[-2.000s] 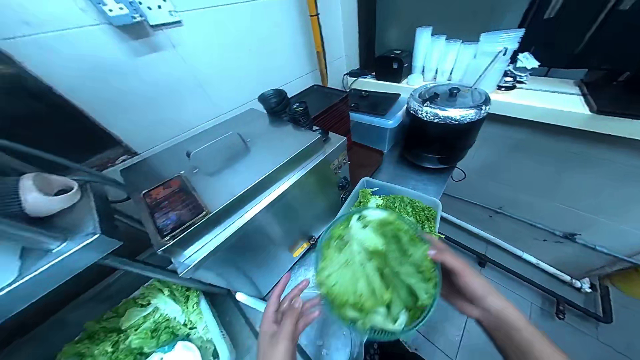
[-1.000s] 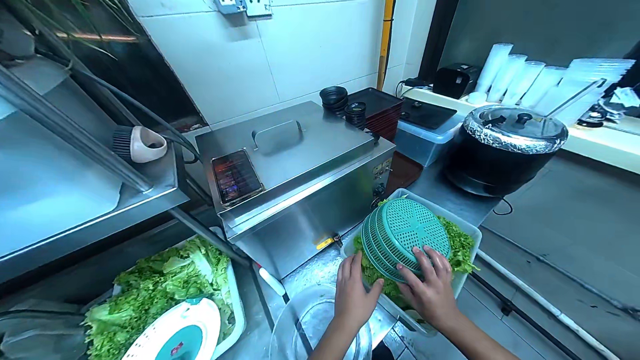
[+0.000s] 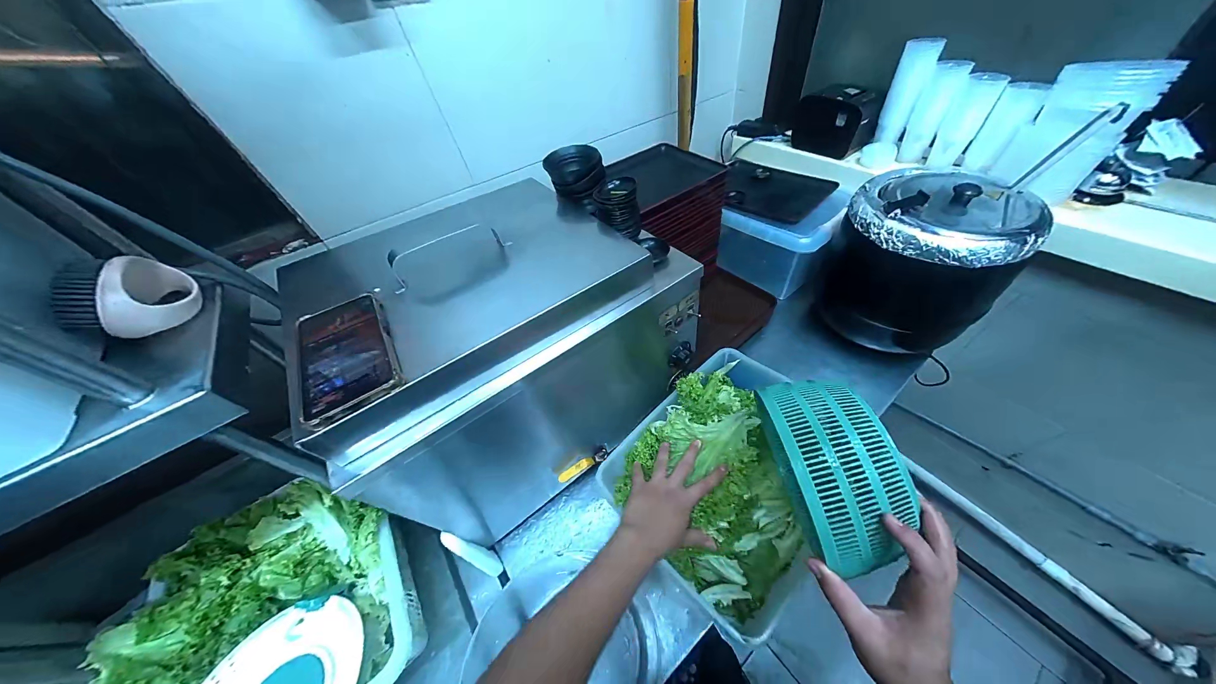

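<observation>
My right hand [image 3: 902, 598] holds a green slotted plastic basket [image 3: 841, 475] by its lower right side; the basket is tipped onto its side over the right end of a pale plastic tub [image 3: 622, 456]. Lettuce leaves [image 3: 731, 503] fill that tub. On the leaves at the tub's left side rests my left hand [image 3: 670, 499], fingers spread and holding nothing. A clear round bowl [image 3: 532, 617] is partly hidden under my left forearm. At the lower left, a second tub [image 3: 404, 598] holds more lettuce [image 3: 256, 570] with a white and green lid [image 3: 299, 651] on it.
Behind the tub stands a steel appliance [image 3: 475, 313] with a phone [image 3: 349, 359] on top. A black pot with a foil-wrapped rim [image 3: 921, 285] stands at the right, beside a lidded plastic box [image 3: 774, 247]. A brush [image 3: 123, 294] lies on the left steel shelf. Pipes [image 3: 1035, 551] run along the right.
The basket, upright and full of lettuce two seconds ago, was upside down over the tub one second ago and is now on its side. My left hand has left it for the leaves.
</observation>
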